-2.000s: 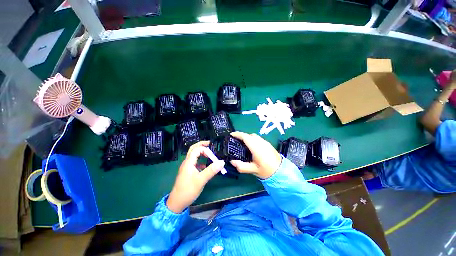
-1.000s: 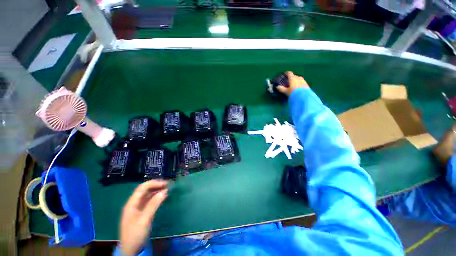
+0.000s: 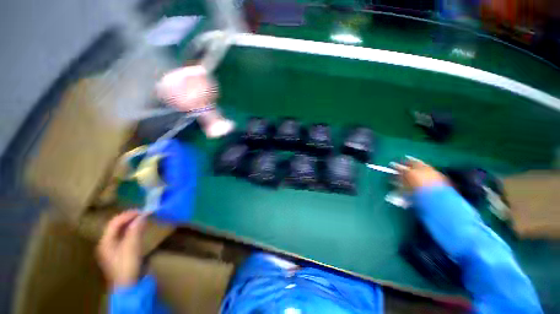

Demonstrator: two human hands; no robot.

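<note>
The view is blurred. My left hand point(image 3: 124, 248) is at the lower left, its thumb and finger closed on the pale tape end point(image 3: 151, 201) hanging from the blue tape dispenser point(image 3: 178, 181). My right hand point(image 3: 420, 176) reaches over the pile of white strips point(image 3: 398, 199), its fingertips at the end of one white strip point(image 3: 382, 168); blur hides whether they grip it. Black units point(image 3: 303, 170) stand in two rows on the green bench. One black unit point(image 3: 437, 126) stands apart at the back right. Another dark unit point(image 3: 430, 251) is partly behind my right sleeve.
A pink handheld fan point(image 3: 188, 91) lies behind the dispenser. A brown carton point(image 3: 537, 202) is at the right edge, with dark units beside it. Brown cardboard point(image 3: 77, 147) is at the left. A white frame bar point(image 3: 368, 53) crosses the bench's back.
The view has swung left. My left hand has moved to the tape at the dispenser. My right hand has left the unit at the back and come to the white strips.
</note>
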